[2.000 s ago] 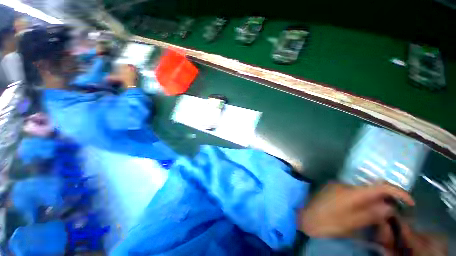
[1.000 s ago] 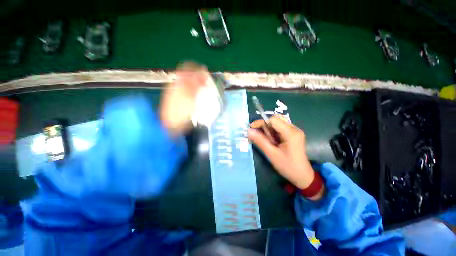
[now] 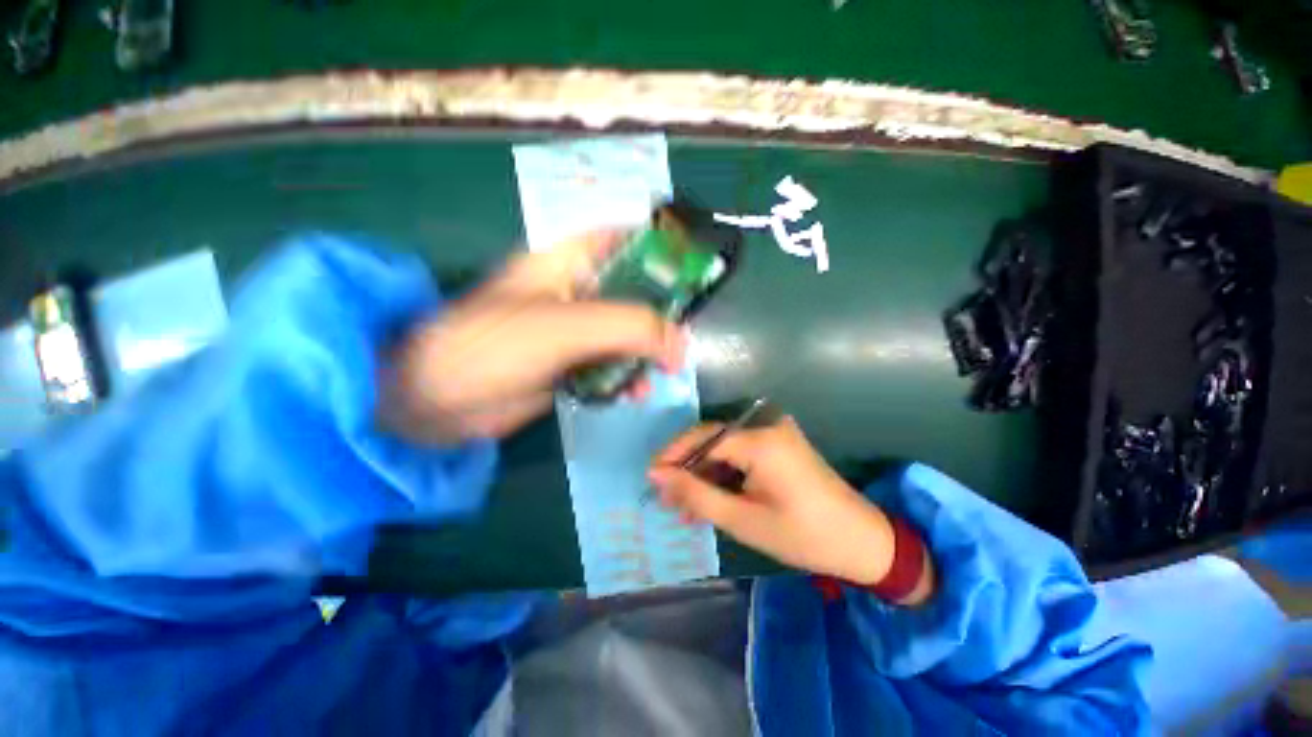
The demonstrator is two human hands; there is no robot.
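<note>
My left hand [image 3: 525,338], a little blurred, holds a phone assembly [image 3: 673,271] with a green circuit board showing, tilted above the adhesive sheet. My fingers cover part of it. My right hand [image 3: 784,497] holds slim tweezers [image 3: 727,435] over the right edge of the sheet, below the phone. The pale blue adhesive sheet [image 3: 633,461] lies lengthwise under both hands, with rows of small reddish pieces [image 3: 655,544] near its lower end. The phone and my left hand hide its middle.
White strips [image 3: 794,226] lie right of the sheet. Black plastic parts [image 3: 1003,320] are heaped beside the black parts tray [image 3: 1086,360]. Another phone [image 3: 61,349] lies on pale blue paper [image 3: 158,310] at left. The worn edge strip [image 3: 576,98] borders the green conveyor belt [image 3: 720,36] carrying phones.
My left hand has come down and toward me, and the green board now shows in it. My right hand with the tweezers is lower in view. The camera view has also shifted.
</note>
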